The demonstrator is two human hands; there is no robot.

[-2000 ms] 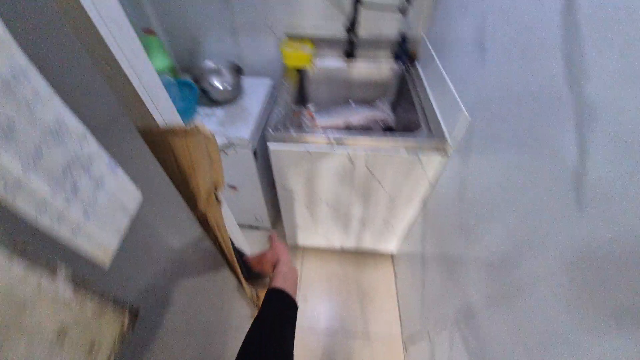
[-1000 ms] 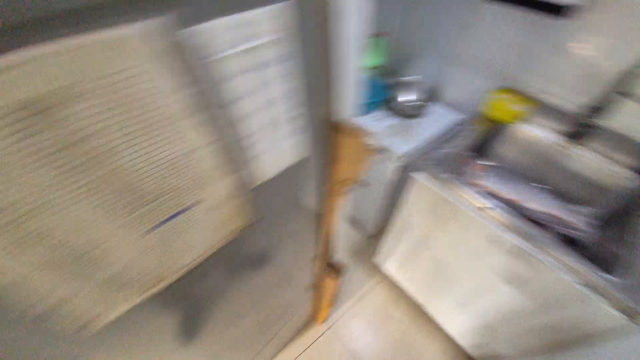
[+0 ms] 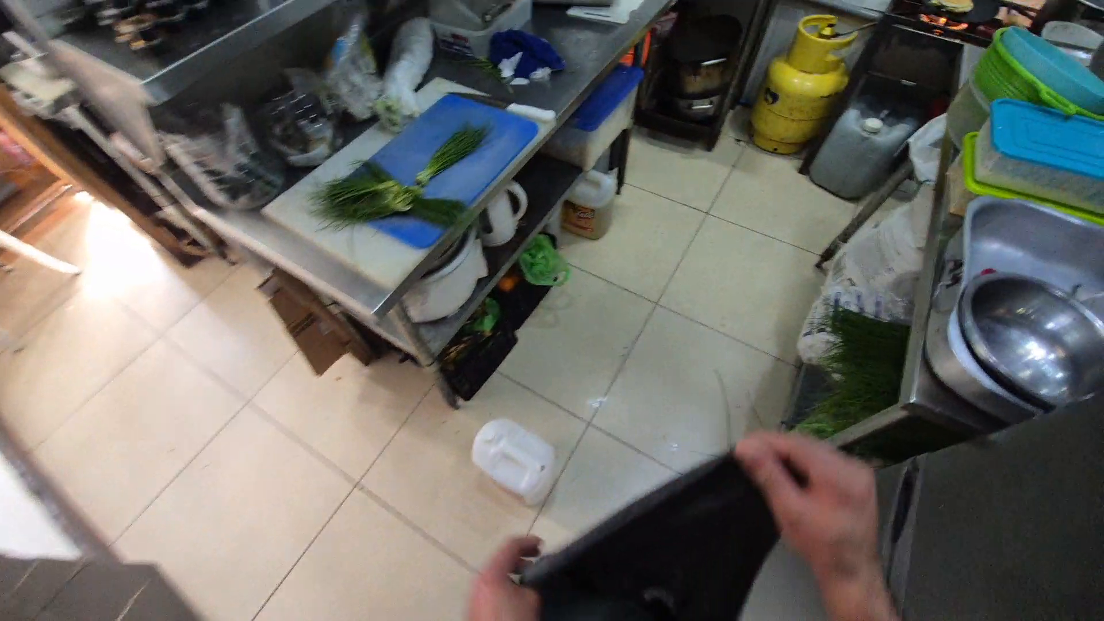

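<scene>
My left hand (image 3: pixel 509 582) grips the left corner of a piece of black cloth (image 3: pixel 664 543), at the bottom of the head view. With thumb and fingers, my right hand (image 3: pixel 811 496) pinches its upper right corner, so the top edge is drawn taut between both hands. What the cloth is exactly cannot be told. Past it, on a steel table, a blue cutting board (image 3: pixel 448 168) lies on a white board (image 3: pixel 315 203). Bunches of green chives or similar herbs (image 3: pixel 371 197) rest on the blue board, near a knife with a white handle (image 3: pixel 530 112).
A white plastic jug (image 3: pixel 515 460) stands on the tiled floor ahead. Steel bowls (image 3: pixel 1035 336) sit by a sink (image 3: pixel 1018 228) at the right, above more greens (image 3: pixel 854 371). A yellow gas cylinder (image 3: pixel 798 95) and a grey canister (image 3: pixel 865 142) stand farther back.
The view has swung from a doorway and sink corner to a kitchen with a steel table. Black cloth is now held between both hands; neither earlier frame shows it held.
</scene>
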